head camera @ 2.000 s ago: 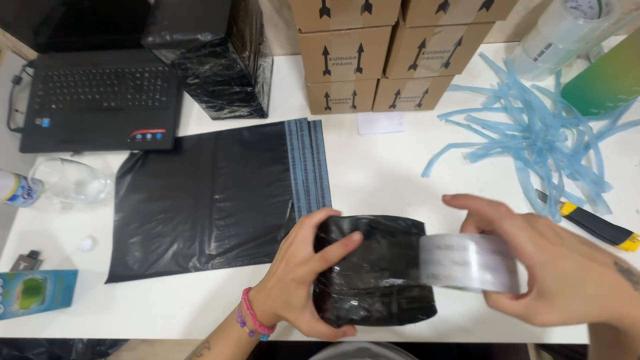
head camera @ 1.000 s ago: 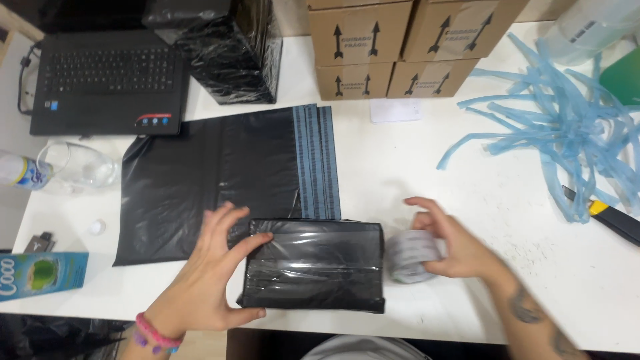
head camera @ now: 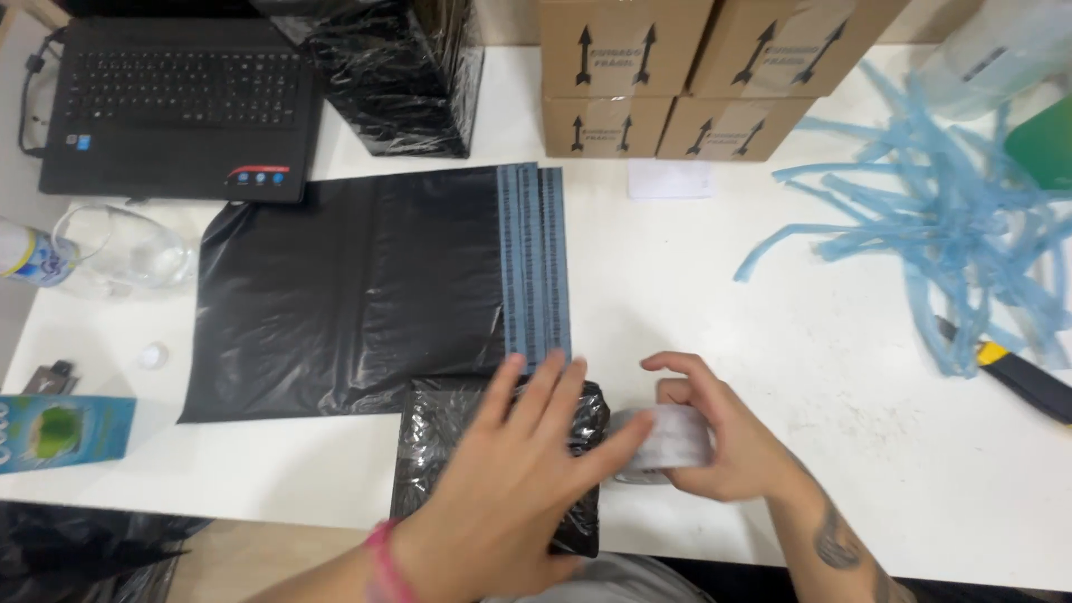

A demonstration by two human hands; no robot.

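Note:
A parcel wrapped in black plastic (head camera: pixel 431 452) lies near the table's front edge, overlapping the lower right of the black mailing bags (head camera: pixel 352 285). My left hand (head camera: pixel 511 469) rests over it with fingers spread and hides much of its top. Just right of the parcel, my right hand (head camera: pixel 720 435) grips a roll of clear packing tape (head camera: pixel 670 440). The tape roll is close against the parcel's right side, and my left thumb reaches to it; whether a strip runs between them cannot be told.
A laptop (head camera: pixel 180 117), a black-wrapped stack (head camera: pixel 394 84) and cardboard boxes (head camera: pixel 624 50) stand behind. At right lie blue plastic strips (head camera: pixel 946 201) and a utility knife (head camera: pixel 1026 381). A glass (head camera: pixel 138 247), a bottle (head camera: pixel 38 255) and a coconut drink carton (head camera: pixel 71 431) are at left.
My left hand has moved from the parcel's left side to across its top. The parcel, gripped in a tilted position two seconds ago, now lies on the table.

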